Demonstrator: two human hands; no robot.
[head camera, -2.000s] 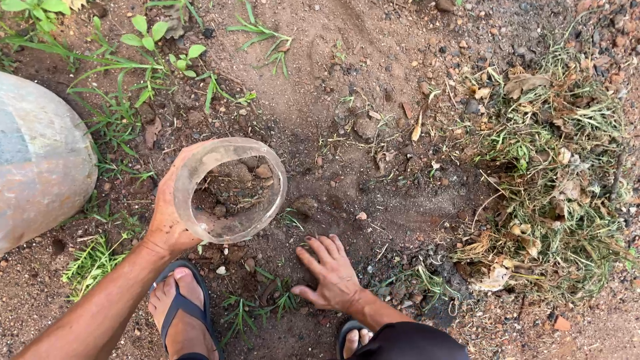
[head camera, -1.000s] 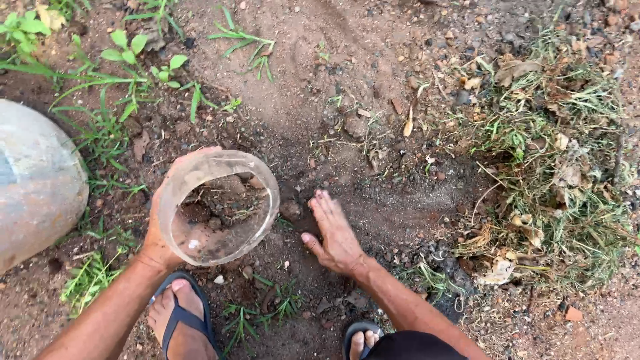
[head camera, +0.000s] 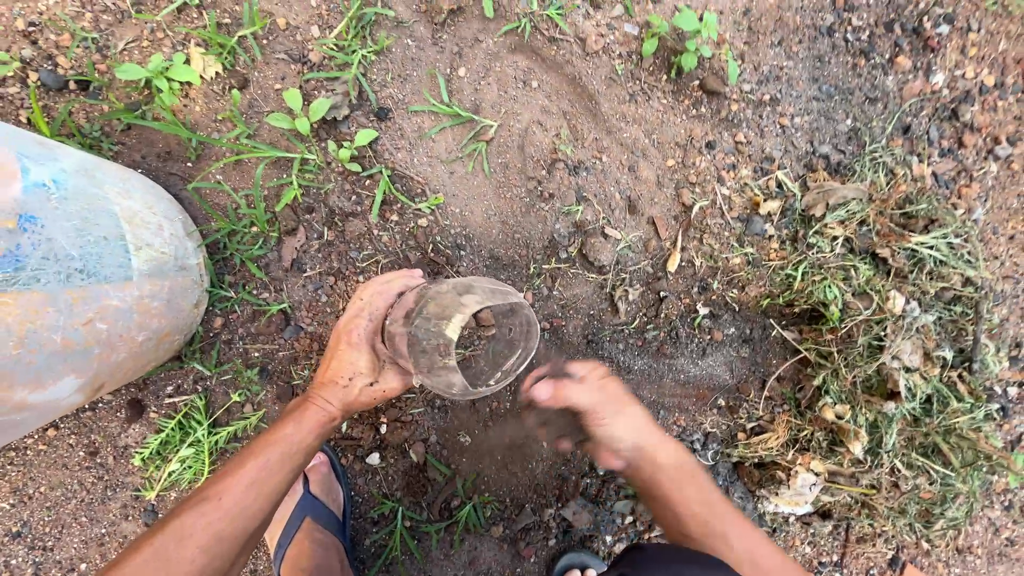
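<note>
My left hand (head camera: 370, 340) grips a clear plastic container (head camera: 436, 340) by its base end. The container is tilted, its wide mouth facing right, and bits of soil and a small brown clod (head camera: 484, 318) show inside the opening. Just right of the rim is my right hand (head camera: 580, 408), blurred by motion, its fingers curled around dark soil. Loose soil appears as a brown blur below that hand. How much it holds I cannot tell.
A large cloudy plastic container (head camera: 96, 280) lies at the left. A heap of dry grass and leaves (head camera: 888, 344) is at the right. Weeds (head camera: 300, 120) grow upper left. My sandalled foot (head camera: 316, 512) is below the left hand.
My right hand has lifted off the ground, its spread fingers now curled around soil. The clear container has tipped from facing up to facing right.
</note>
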